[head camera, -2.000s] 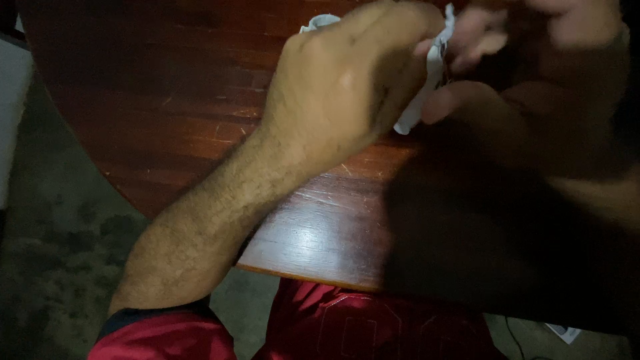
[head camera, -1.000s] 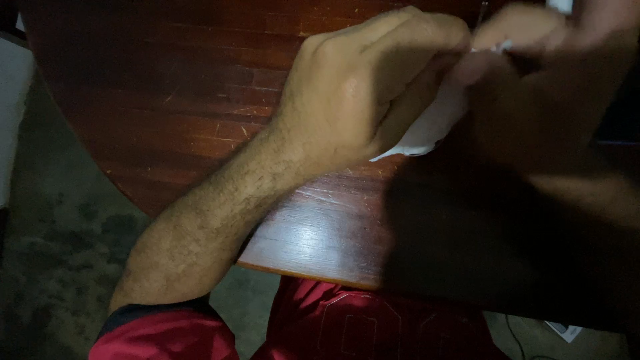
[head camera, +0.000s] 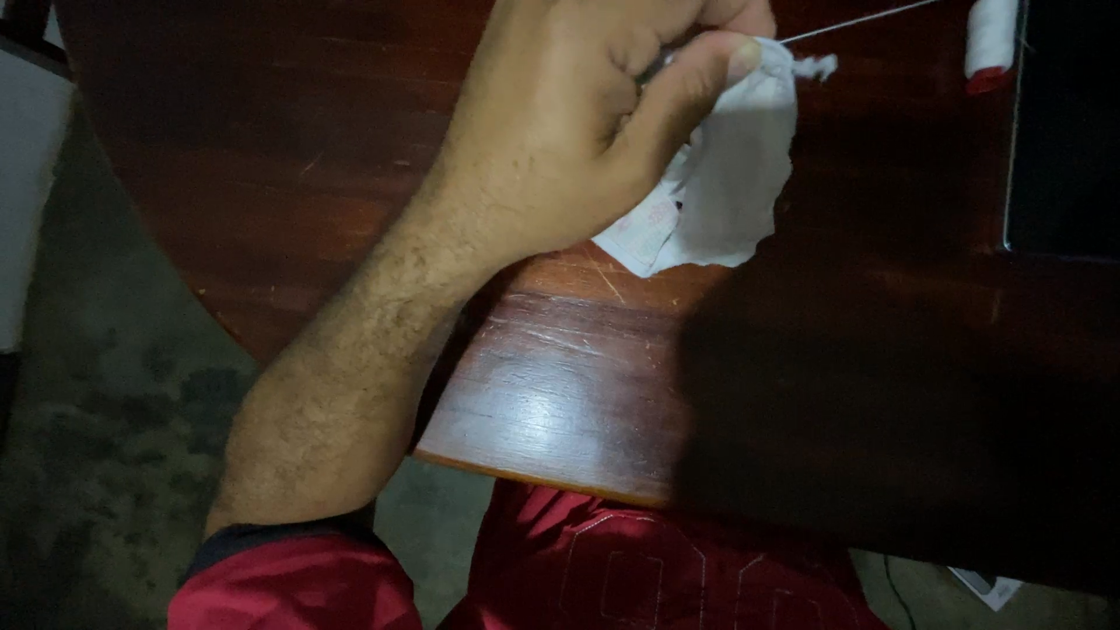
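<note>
My left hand (head camera: 604, 114) pinches the gathered top of a thin white cloth piece (head camera: 739, 175) between thumb and fingers. The cloth hangs down over the table and has faint pinkish marks on its lower left part. A short twisted white end sticks out to the right of my thumb. From the pinch, a taut white thread (head camera: 862, 19) runs up and right, out of the frame. A white spool of thread (head camera: 991, 39) with a red end lies at the upper right. My right hand is out of view.
A dark wooden table (head camera: 560, 394) with a curved edge spans the view. At the right lies a dark flat object (head camera: 1067, 131) with a thin light rim. A pale object (head camera: 31, 175) stands at the far left. A small white item (head camera: 989, 586) lies below the table at lower right.
My right hand, earlier close beside my left at the white cloth, has left the view. The cloth now hangs in plain sight, and the spool and taut thread show.
</note>
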